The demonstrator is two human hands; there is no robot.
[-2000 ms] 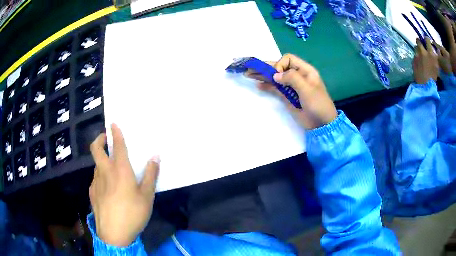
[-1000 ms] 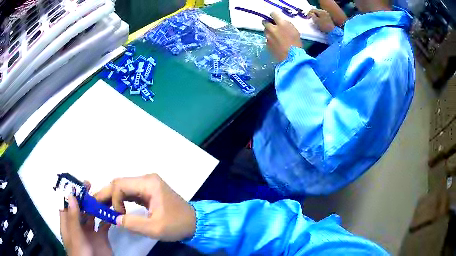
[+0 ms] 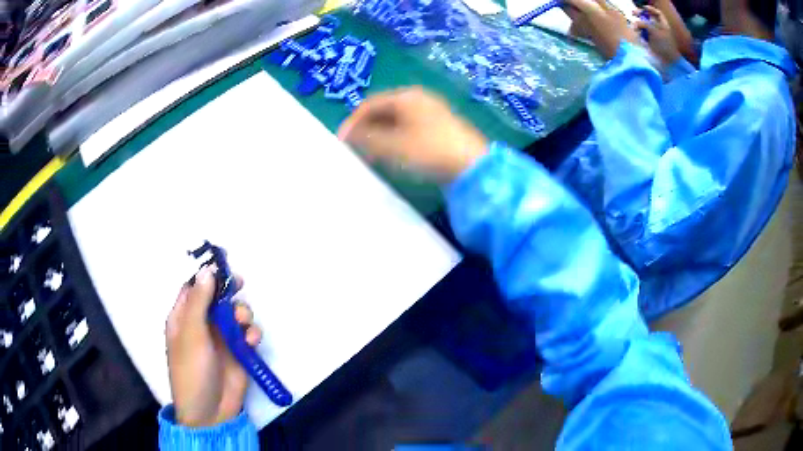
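Note:
My left hand [image 3: 207, 352] holds a black watch body [image 3: 217, 269] over the white sheet. A long blue strap [image 3: 251, 357] with a row of holes hangs from the body toward the sheet's near edge. My right hand [image 3: 414, 132] is blurred and raised over the sheet's right edge, close to a small heap of short blue straps [image 3: 330, 60]. Its fingers are bent; whether they hold anything cannot be told.
A black foam tray [image 3: 110, 388] with watch bodies in pockets lies at the left. Stacked white trays [image 3: 167, 79] stand at the back left. A clear bag of blue straps [image 3: 502, 66] lies behind my right hand. Another person in a blue smock [image 3: 696, 167] sits at the right.
My right hand has let go of the strap and moved away toward the heap of short straps. My left hand keeps the watch body, now with the strap hanging free. The view has turned left.

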